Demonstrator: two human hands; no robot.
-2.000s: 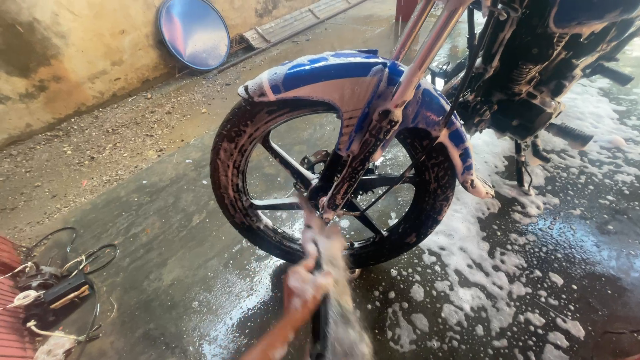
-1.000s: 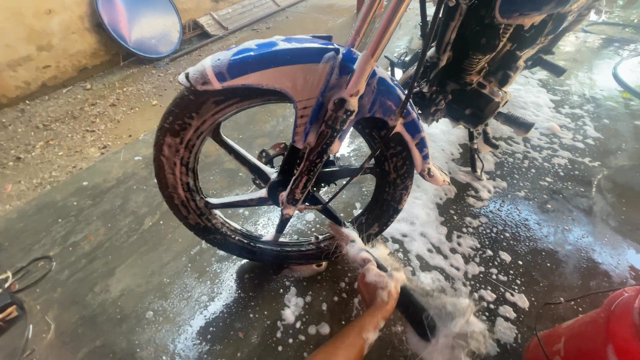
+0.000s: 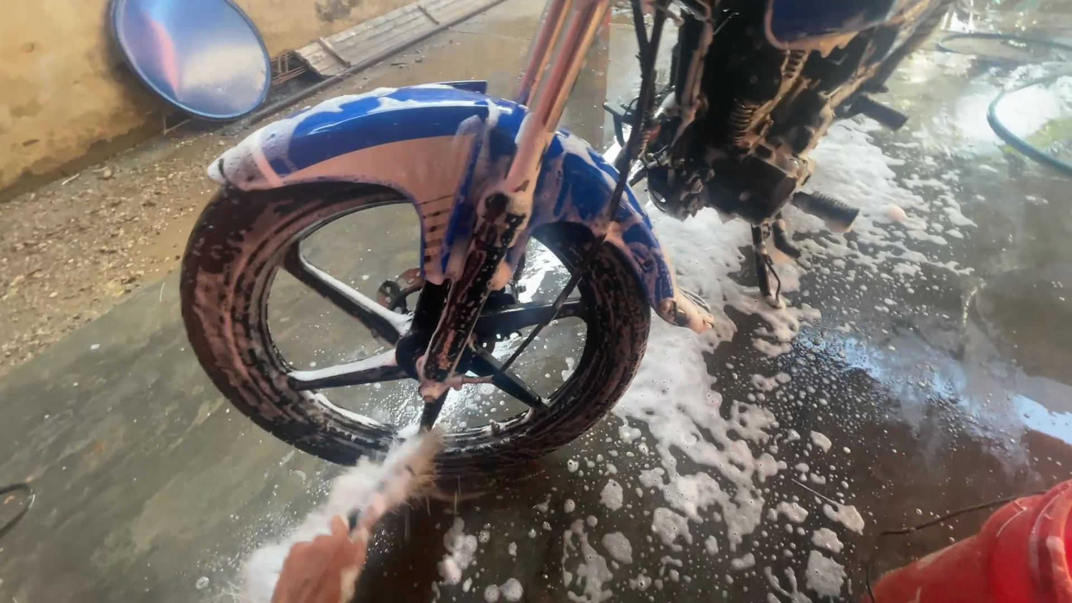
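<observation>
Near the bottom edge, my left hand point(image 3: 322, 563) is closed around a foamy, pale-bristled brush point(image 3: 389, 481), blurred by motion. The brush's tip is at the lower rim of a motorcycle's front wheel point(image 3: 615, 368), by the bottom spoke. Suds coat the black tyre, the spokes and the dark lower fork leg point(image 3: 473, 289). Above the wheel curves a blue and white front fender point(image 3: 368, 134), streaked with foam. Part of my left hand is cut off by the frame edge. My right hand is out of view.
The engine point(image 3: 729, 159) and side stand point(image 3: 766, 264) are at upper right. A red bucket-like container point(image 3: 997, 553) occupies the lower right corner. Foam lies on the wet floor point(image 3: 126, 469). A round blue-rimmed disc point(image 3: 193, 54) leans by the wall; a hose point(image 3: 1013, 138) lies far right.
My left hand and the brush have moved left along the lower wheel since one second ago, still together. The view has shifted somewhat.
</observation>
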